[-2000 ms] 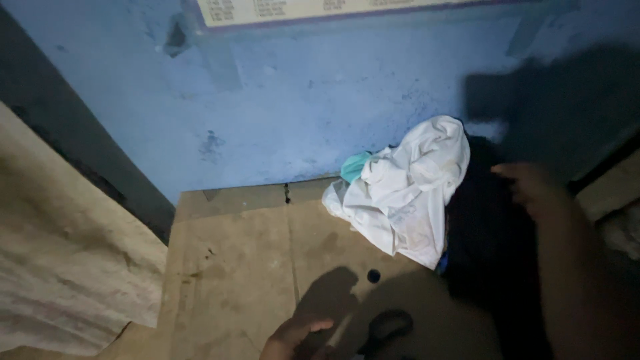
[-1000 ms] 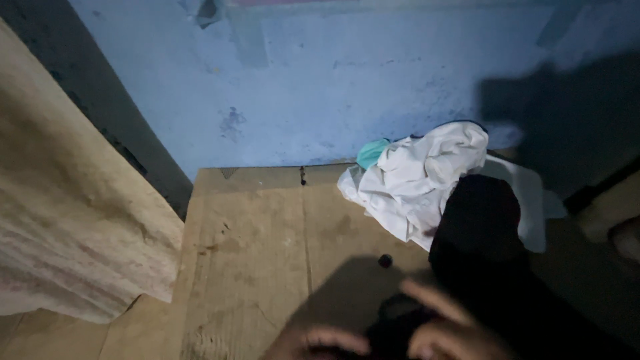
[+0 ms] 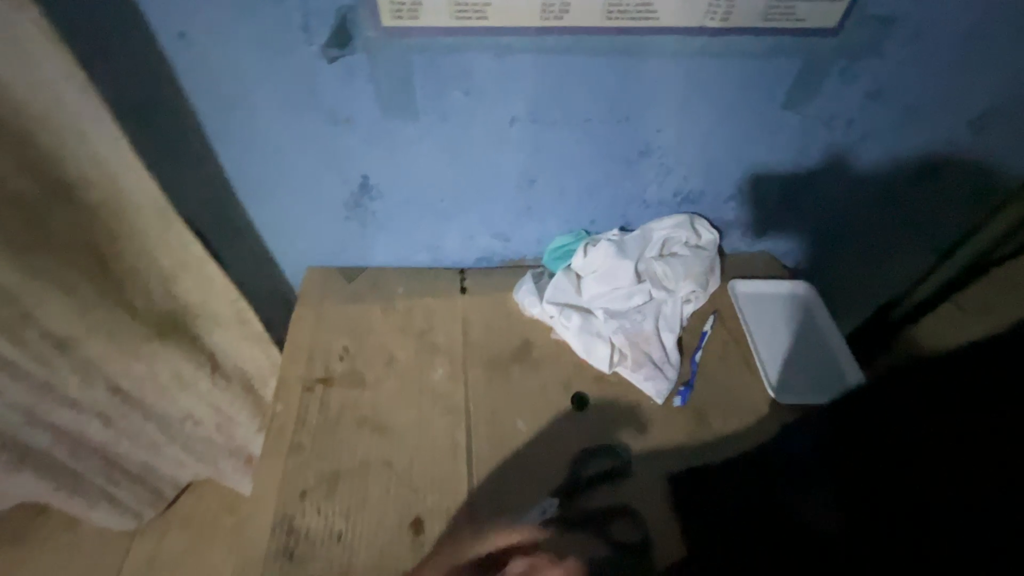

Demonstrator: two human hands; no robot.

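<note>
At the bottom edge is my left hand, blurred and partly cut off, its fingers close to the scissors. The scissors have dark looped handles and lie in shadow; whether the fingers grip them is unclear. My right hand cannot be made out. A large black mass, seemingly fabric, fills the lower right. A crumpled white cloth lies near the wall with a teal item behind its left side. Right of the cloth are a slim blue-and-white toothbrush-like object and a shallow white tray.
The brown tabletop meets a blue wall, where a printed sheet is taped up. A small dark round thing is on the tabletop. Pale fabric hangs at the left, beside the table edge.
The black mass has shifted to the right, off the area beside the white cloth. The toothbrush-like object and the whole tray now show. My right arm, seen earlier at the right, is no longer distinguishable.
</note>
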